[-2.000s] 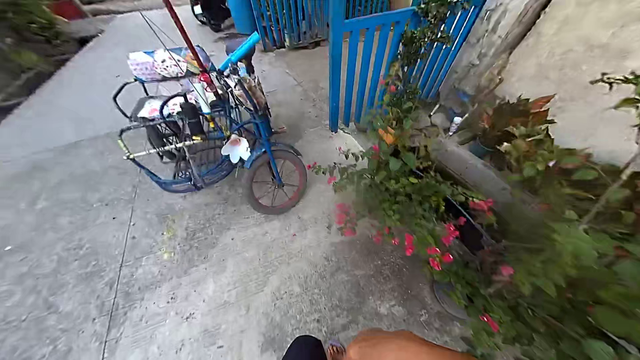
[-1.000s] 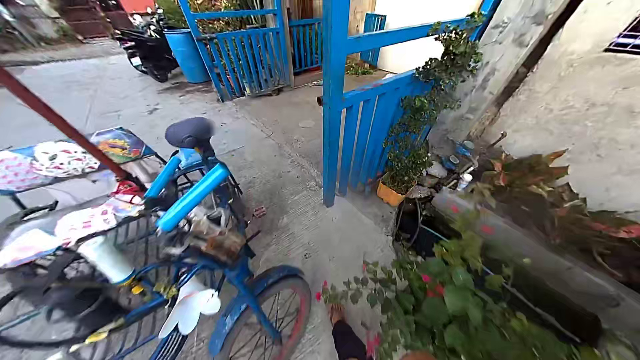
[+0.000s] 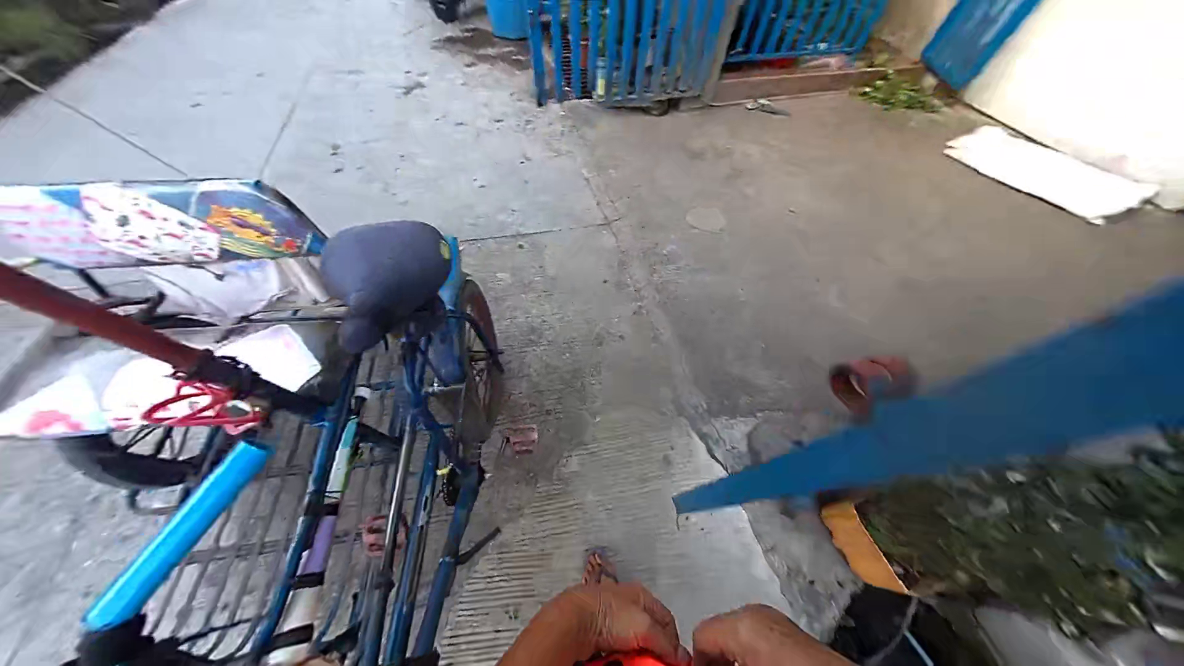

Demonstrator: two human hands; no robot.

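Note:
My left hand (image 3: 624, 618) is at the bottom centre, its fingers curled at a bright red item (image 3: 634, 659) that is mostly cut off by the lower edge. Close beside it on the right is my right hand (image 3: 754, 636), also bent; its fingertips are partly hidden, so its hold is unclear. Left of both hands stands a blue pedal tricycle with a dark padded saddle (image 3: 388, 268), a light-blue tube (image 3: 176, 536) and a slatted metal floor. My bare foot or sandal (image 3: 598, 566) shows just above the hands.
A blue post (image 3: 943, 435) slants in from the right, above a leafy plant (image 3: 1036, 527) and an orange pot (image 3: 860, 546). Farther off are a blue slatted gate (image 3: 638, 51) and a white sheet (image 3: 1050, 173) on the ground. A broken piece of brick (image 3: 521, 438) lies by the rear wheel.
The view has moved forward past the tricycle's front wheel to beside its saddle, and tilted down. Both hands have come into sight at the bottom, with the red item.

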